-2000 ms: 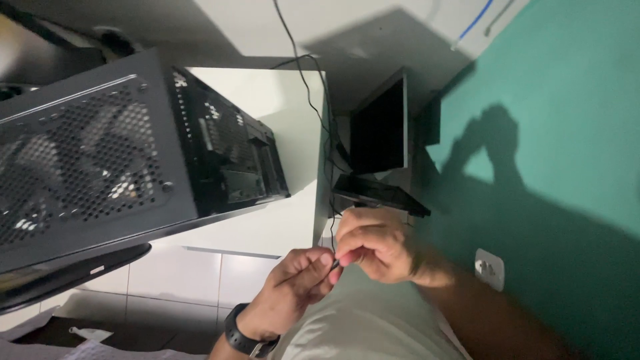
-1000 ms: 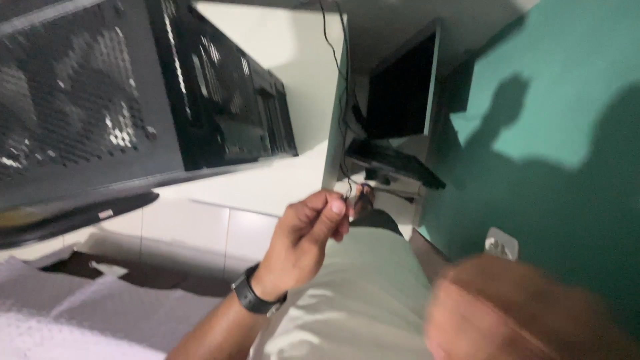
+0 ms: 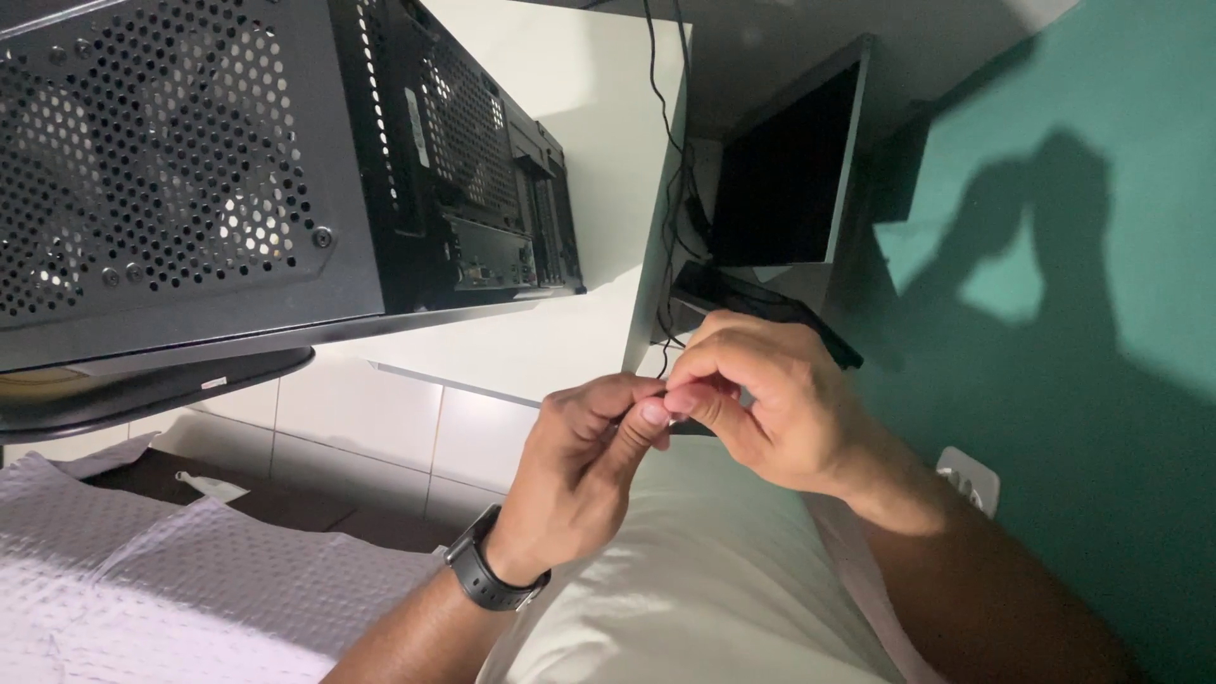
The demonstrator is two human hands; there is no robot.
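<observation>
My left hand (image 3: 584, 465), with a black watch on its wrist, pinches the end of a thin black cable (image 3: 663, 359) between thumb and forefinger. Against its fingertips rests my right hand (image 3: 760, 404), its thumb and forefinger closed at the same spot. What the right fingertips grip is hidden. The cable runs up from the fingers along the edge of a white desk (image 3: 608, 313). To the upper left stands a black computer case (image 3: 351, 313) with perforated panels, its rear ports facing the desk's right side.
Beyond the desk edge are a dark flat monitor (image 3: 788, 180) and a black keyboard-like object (image 3: 807, 318). A white wall socket (image 3: 969, 480) sits on the green wall at right. Lower left lie a quilted light cover (image 3: 237, 579) and a rounded black edge (image 3: 161, 385) under the case.
My right hand was at the cable end, moved away to the lower right, and is back against my left fingertips. My left hand has kept its pinch on the cable.
</observation>
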